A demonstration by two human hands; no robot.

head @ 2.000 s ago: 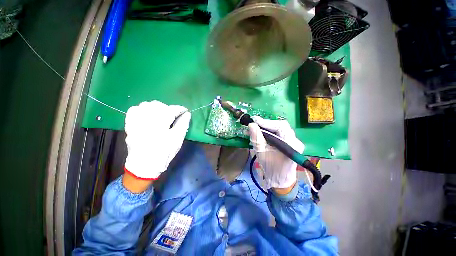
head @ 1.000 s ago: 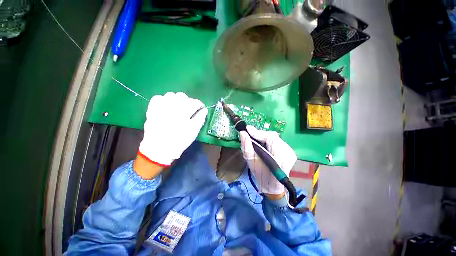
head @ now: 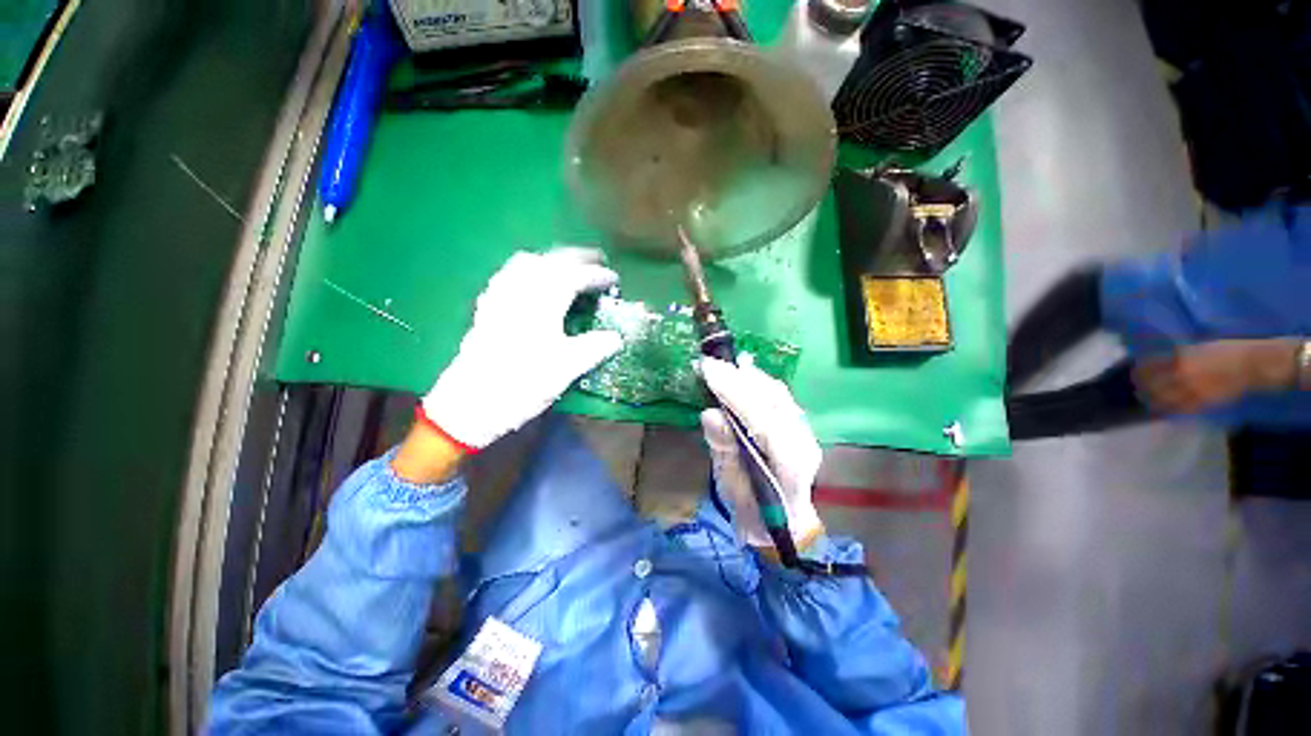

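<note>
A green circuit board (head: 654, 362) lies near the front edge of the green mat (head: 431, 187). My left hand (head: 525, 345), in a white glove with a red cuff edge, is at the board's left end. Its thumb and fingers are apart around the board's upper left corner; whether they grip it is unclear. My right hand (head: 762, 446), also white-gloved, holds the soldering iron (head: 715, 335) above the board. The iron's tip points up, away from the board, and overlaps the hood's lower rim in view. A thin length of solder wire (head: 370, 305) shows left of my left hand.
The fume hood (head: 697, 144) stands behind the board. The iron stand (head: 906, 223) with its yellow sponge (head: 906, 312) and a black fan (head: 927, 86) are at the right. A blue stick (head: 352, 122) lies left, beside the conveyor (head: 130, 360). Another person's arm (head: 1222, 324) shows at the right.
My left hand has moved right onto the board's left end. The iron's tip has lifted off the board's upper left corner and moved up and right. Another person's arm has appeared at the right.
</note>
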